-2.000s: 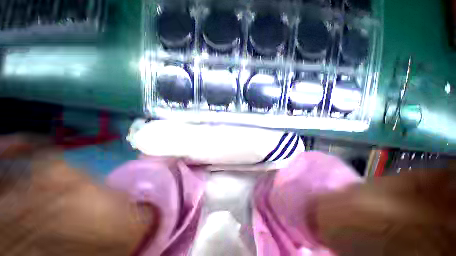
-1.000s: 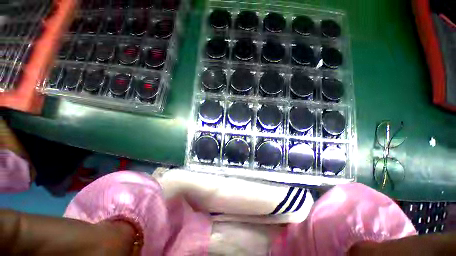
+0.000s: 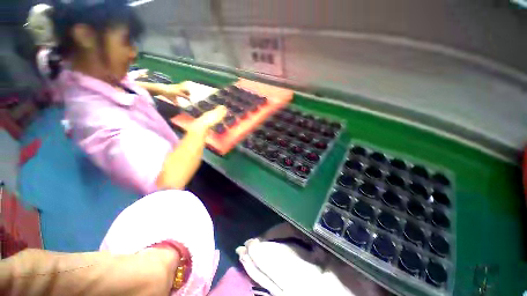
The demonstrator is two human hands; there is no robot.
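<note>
A clear blister tray with rows of round black units lies on the green bench, right of centre. My left forearm, with a bracelet at the pink cuff, crosses the lower left and runs out of the left edge; my left hand is cut off. My right hand and arm are not in view. No hand of mine is seen touching the tray. Thin-framed eyeglasses show faintly at the bottom right, partly cut off.
A coworker in pink sits at left, hands at a tray on an orange-red board. Between us lies another filled tray, some units marked red. A white garment is bundled at my lap. A pale partition runs behind the bench.
The view has swung left and up, bringing in the coworker and partition. The tray in front now appears lower right. My right arm has left the picture; my left forearm still shows.
</note>
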